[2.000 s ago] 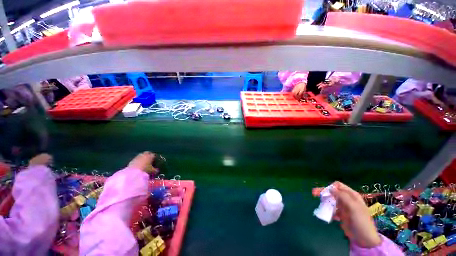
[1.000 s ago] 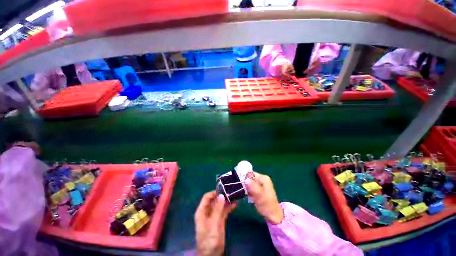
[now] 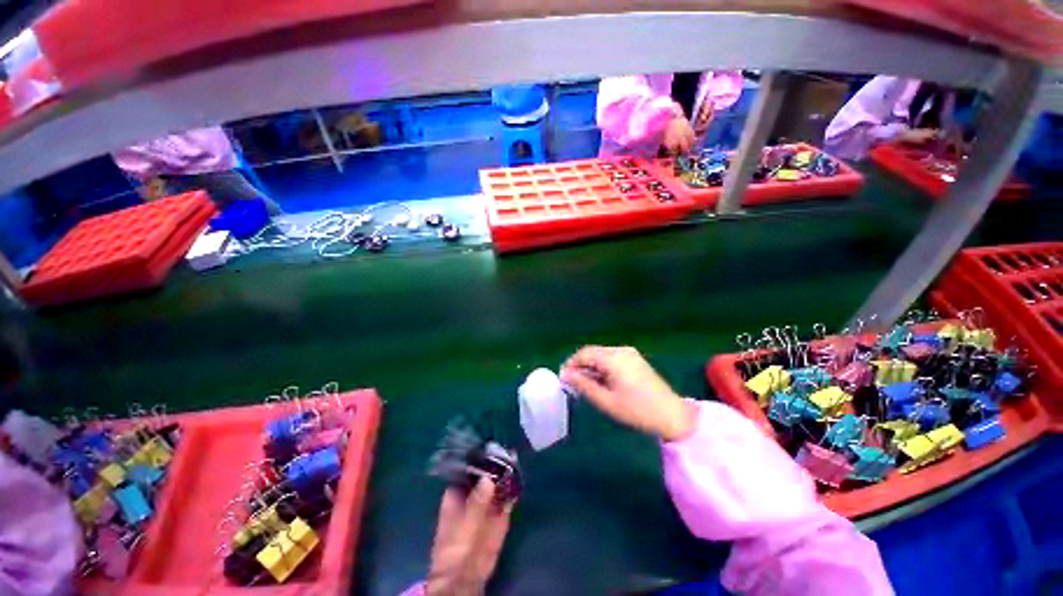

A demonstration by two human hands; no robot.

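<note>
My left hand (image 3: 466, 533), at the bottom centre, holds a dark round device (image 3: 501, 468) with a blurred dark clip on its left side. A white bottle (image 3: 543, 410) stands upright on the green bench, just right of and beyond the device. My right hand (image 3: 629, 390) is beside the bottle's top, with its fingertips pinched together. A small pale bit shows at those fingertips, too small to name. I cannot tell whether the fingers touch the bottle.
A red tray of multicoloured binder clips (image 3: 863, 501) lies at right; a divided red tray (image 3: 361, 466) lies at left beside another person's pink sleeve (image 3: 35, 524). Compartment trays (image 3: 501, 233) and white cables (image 3: 338, 227) lie across the bench (image 3: 350, 314). A grey post (image 3: 950, 210) slants at right.
My hands were together at the device a second ago; now my right hand is apart from it, at the bottle's top. My left hand still holds the device. The view has shifted.
</note>
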